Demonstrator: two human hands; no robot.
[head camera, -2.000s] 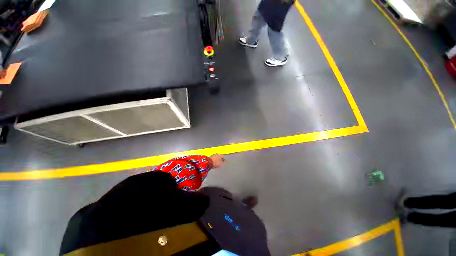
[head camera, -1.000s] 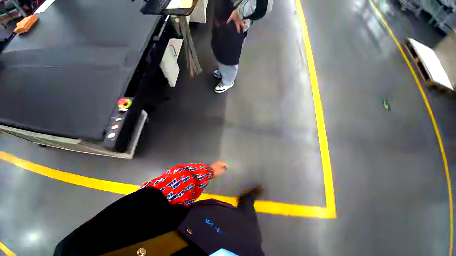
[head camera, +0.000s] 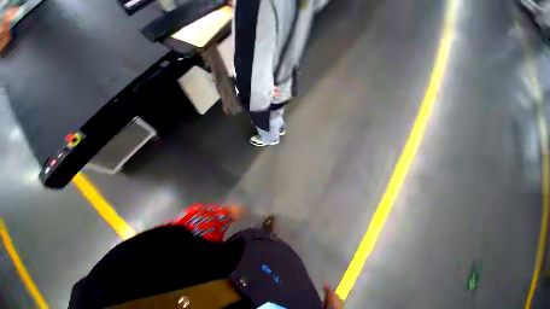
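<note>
My left hand (head camera: 234, 212) is small and blurred at the end of a red patterned sleeve (head camera: 208, 221), over the floor. What its fingers do cannot be made out. Part of my right hand (head camera: 331, 299) shows at the bottom edge beside the dark apron (head camera: 274, 265); the rest is cut off or hidden. No held thing is visible. A long black-topped table (head camera: 66, 66) lies at the upper left, with a red and yellow emergency stop (head camera: 73, 139) at its near corner.
A person in a grey and black jacket (head camera: 263, 60) stands beside the table. A pale sheet (head camera: 202, 27) lies on a dark shelf there, above a white box (head camera: 199, 89). A yellow line (head camera: 401, 163) runs along the floor at the right. A green mark (head camera: 473, 277) is at lower right.
The view has moved forward along the table and turned. The table corner has shifted left, and the person appears larger and nearer. Part of my right hand now shows at the bottom edge.
</note>
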